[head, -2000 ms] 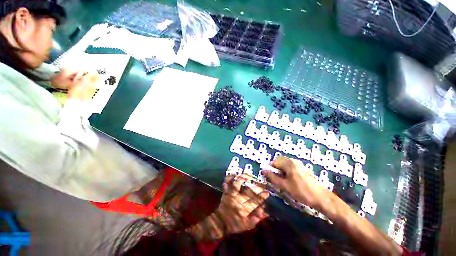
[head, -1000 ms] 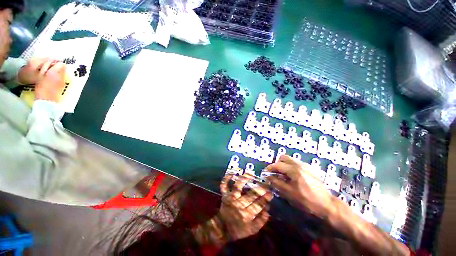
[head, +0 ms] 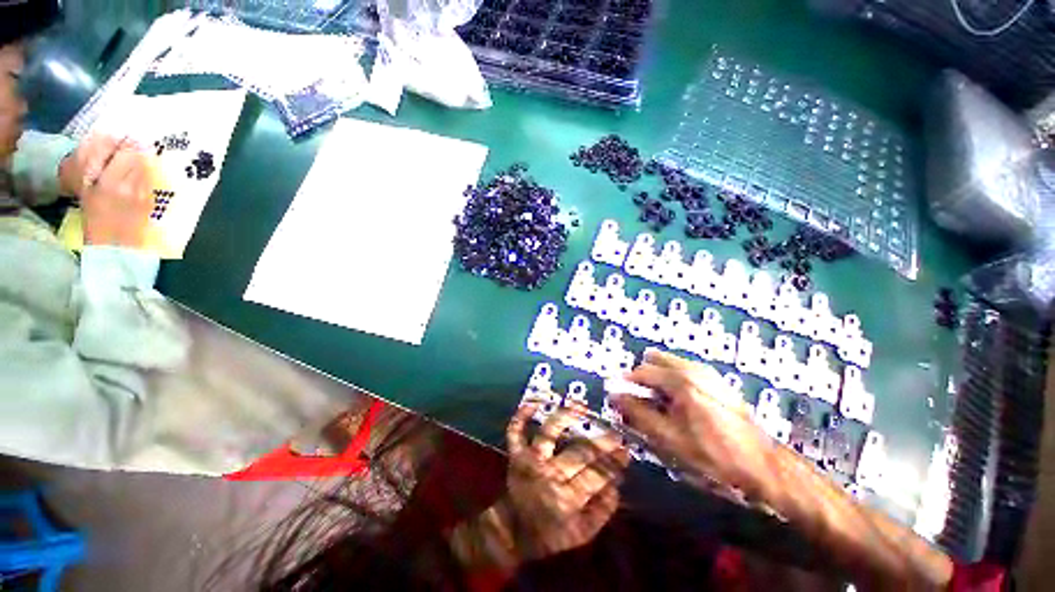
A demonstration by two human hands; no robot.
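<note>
White-silver holed plates (head: 702, 272) lie in four rows on the green table. My left hand (head: 561, 480) is at the near edge of the rows, its fingers curled around a light, holed plate (head: 588, 427) that is partly hidden. My right hand (head: 683, 411) reaches in from the right over the lower rows, fingers pinched beside my left fingertips. A whitish piece shows at its fingertips; whether it is held or lies beneath is unclear. Small black parts (head: 694, 208) lie scattered behind the rows. A glossy dark pile (head: 511, 229) lies left of them.
A white sheet (head: 368, 231) lies left of the pile. A clear blister tray (head: 798, 156) and black-pocket tray (head: 561, 46) lie behind. A cloudy block (head: 983, 156) and gridded strips (head: 997, 405) are at right. A coworker's hands (head: 113, 191) work over a yellowish sheet (head: 214, 127).
The view has shifted, moving the table's contents in the picture. My hands stay close together at the near rows, with small finger movements. The coworker's hands have moved slightly.
</note>
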